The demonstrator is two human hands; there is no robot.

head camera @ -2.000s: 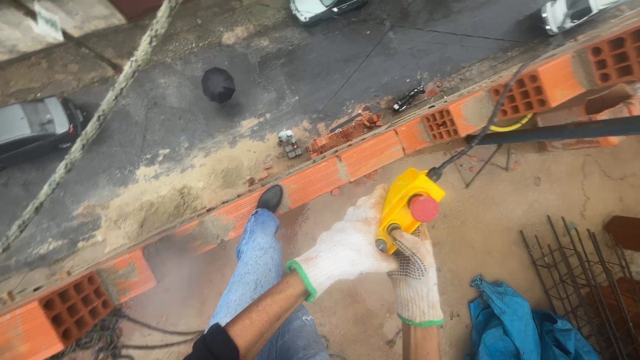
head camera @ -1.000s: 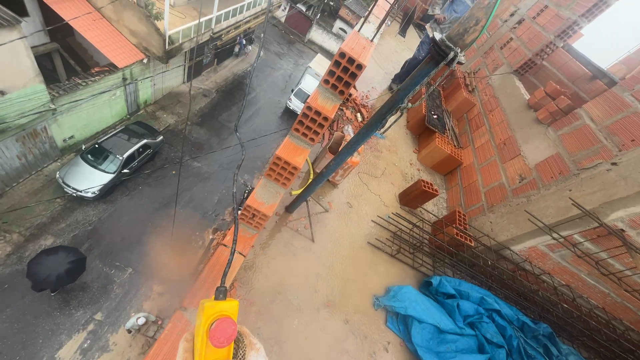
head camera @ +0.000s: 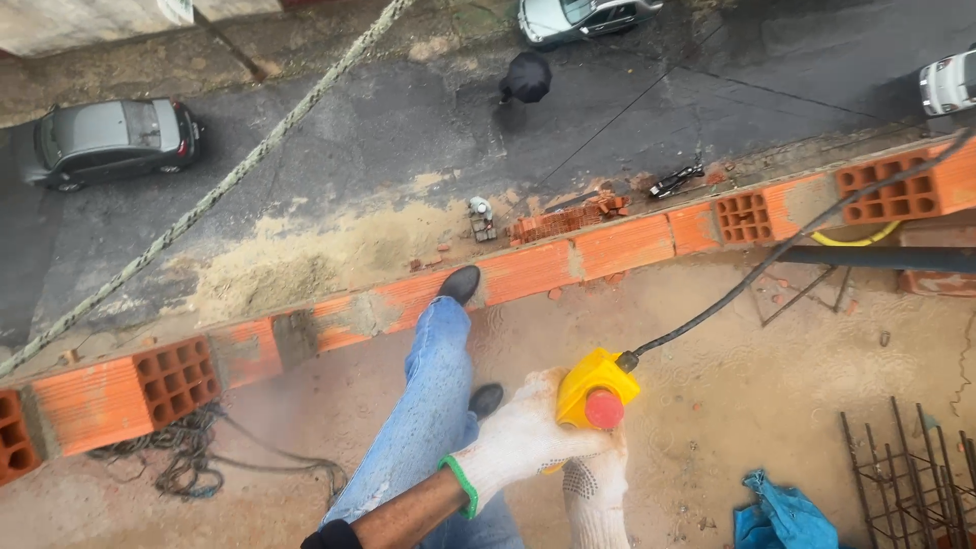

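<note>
My left hand (head camera: 526, 427), in a white knit glove with a green cuff, is closed around a yellow pendant control (head camera: 595, 385) with a red mushroom button. My right hand (head camera: 597, 488), in a similar glove with grey dots, grips its lower end; its fingers are partly hidden. From the top of the control a black cable (head camera: 732, 290) runs up to the right. One dark shoe (head camera: 460, 284) rests on the low wall of orange hollow clay bricks (head camera: 621, 245), and the other stands on the wet floor behind it.
Beyond the wall lies a street far below, with a person (head camera: 481, 210) beside stacked bricks. A thick rope (head camera: 229, 179) crosses at left. Tangled cord (head camera: 183, 457) lies by the wall. Rebar (head camera: 907, 476), a blue tarp (head camera: 785, 515) and a dark metal beam (head camera: 877, 258) are at right.
The view has swung back down over the wall and street. Compared with two seconds ago, the black umbrella has moved right along the street. Both hands remain on the pendant control.
</note>
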